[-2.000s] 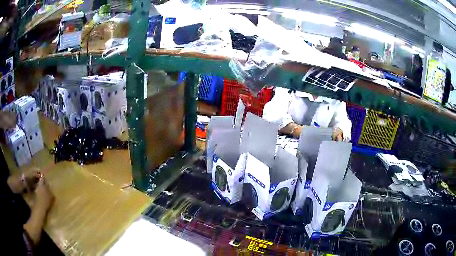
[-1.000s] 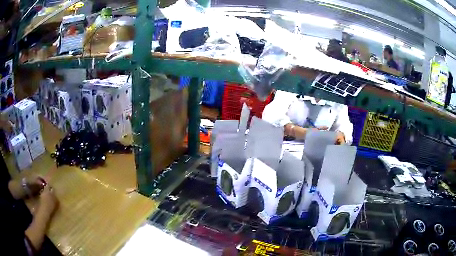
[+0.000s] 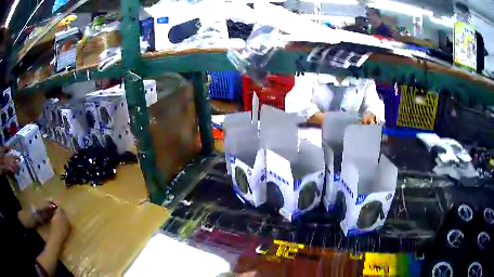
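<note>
Several open white cartons with blue print and dark oval product pictures stand upright on the dark bench, flaps raised; one is the front right carton, another the middle carton, another the left carton. Their insides are mostly hidden. Black units with pale ring marks are grouped at the lower right. A blank white sheet lies at the bottom edge. Neither of my hands can be made out. A small, blurred, pale sliver shows at the bottom edge; I cannot tell what it is.
A green shelf post stands left of the cartons, and a shelf crosses above. A co-worker's hands are at the tan bench, near a glossy black heap. Another person in white is opposite. White printed sheets lie right.
The view has shifted, so the cartons sit higher and more yellow print and black units show at the bottom. The carton group looks unchanged. The left co-worker's hands have shifted slightly.
</note>
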